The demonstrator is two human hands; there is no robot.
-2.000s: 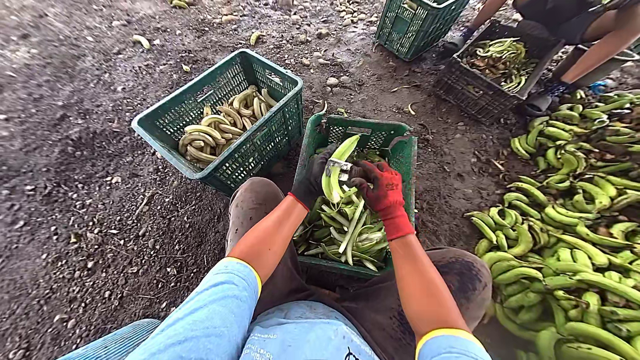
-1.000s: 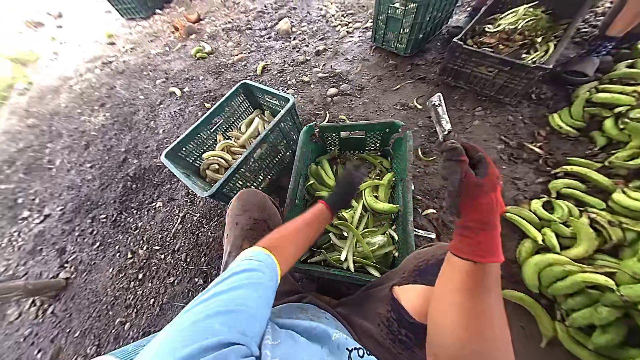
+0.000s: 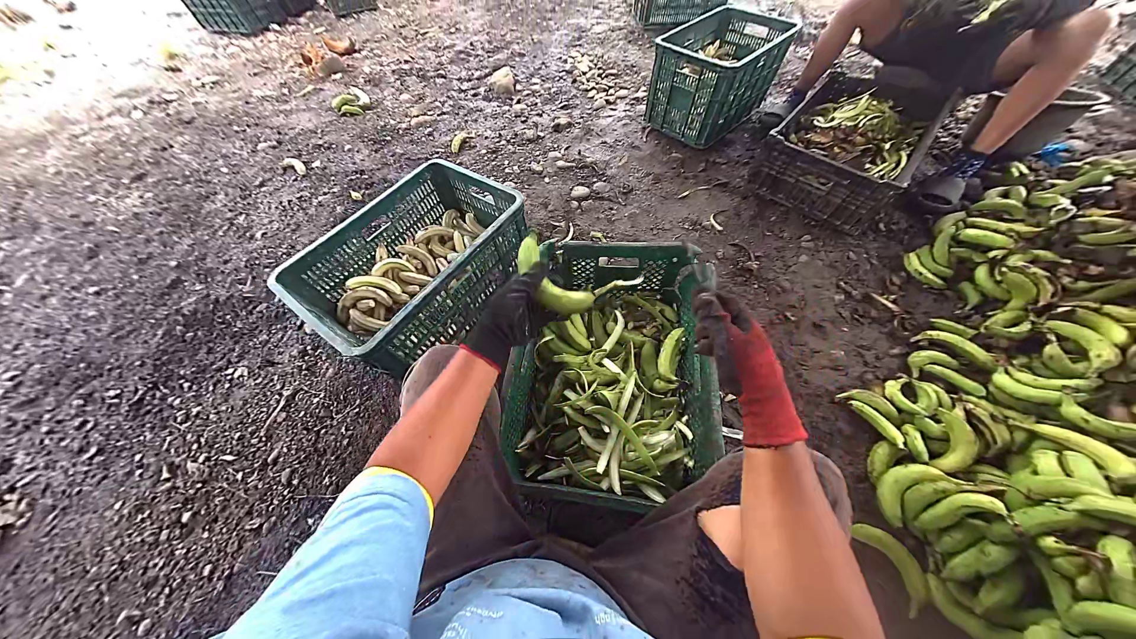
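My left hand, in a black glove with a red cuff, grips an unpeeled green plantain over the left rim of a green plastic crate. This crate, between my legs, holds green peels and some whole green fruit. My right hand, in a red and dark glove, is closed above the crate's right rim around a small metal tool, whose blurred end points up. To the left, a second green crate holds peeled plantains.
A large heap of green plantains lies on the ground at right. Beyond it a seated person has a black crate of peels before them. Another green crate stands beside that one. Stones and scraps dot the dirt ground.
My left hand was down in the peel crate and has come up with a green plantain. My right hand, with the metal tool, has moved left, in to the crate's rim.
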